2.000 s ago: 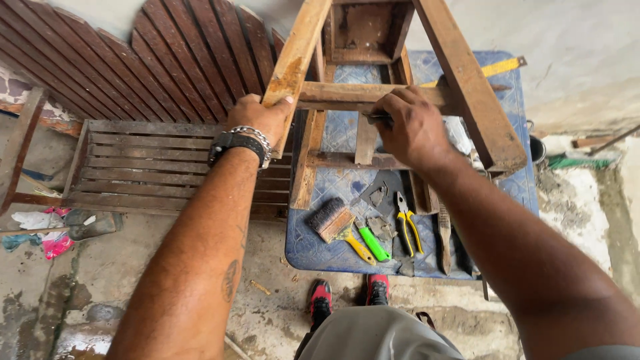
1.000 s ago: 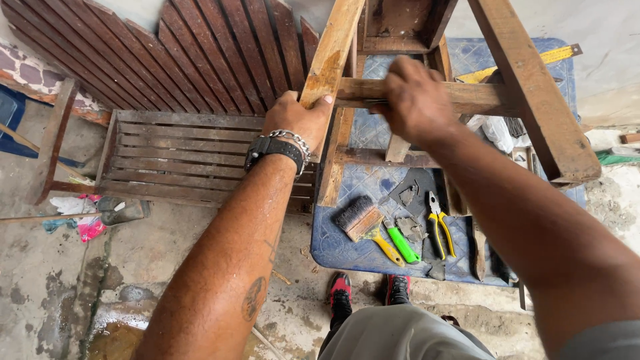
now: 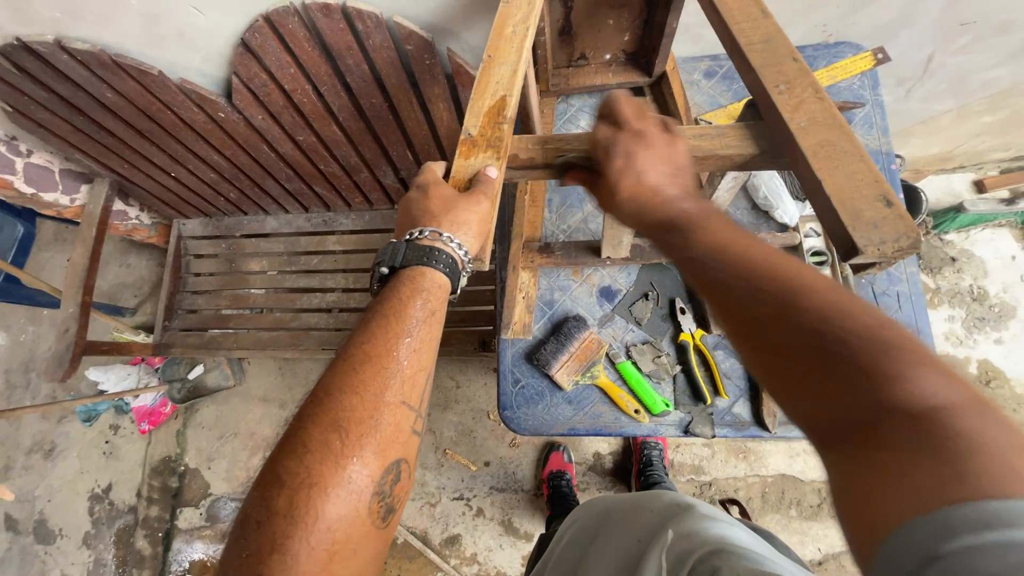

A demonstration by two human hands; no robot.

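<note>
My left hand (image 3: pixel 448 204), with a watch and chain bracelet at the wrist, grips the lower end of a light wooden leg (image 3: pixel 498 88) of a wooden frame. My right hand (image 3: pixel 640 156) is blurred and sits at the frame's crossbar (image 3: pixel 724 148), its fingers curled; something dark shows at its left side, too blurred to name. The thick right leg (image 3: pixel 824 136) of the frame slants down to the right. Below lie a wide paintbrush (image 3: pixel 588 364), a green-handled tool (image 3: pixel 642 384), yellow-handled pliers (image 3: pixel 698 352) and scraps of dark sandpaper-like sheet (image 3: pixel 652 304).
The blue table (image 3: pixel 528 408) carries the frame and tools. A yellow carpenter's square (image 3: pixel 848 68) and a white plastic bag (image 3: pixel 774 200) lie farther back. At left stands a slatted wooden bench (image 3: pixel 272 284), with a dustpan (image 3: pixel 200 380) on the floor. A green broom (image 3: pixel 976 216) is at right.
My right hand has moved along the crossbar, toward the left leg since one second ago. My left hand keeps its grip on that leg.
</note>
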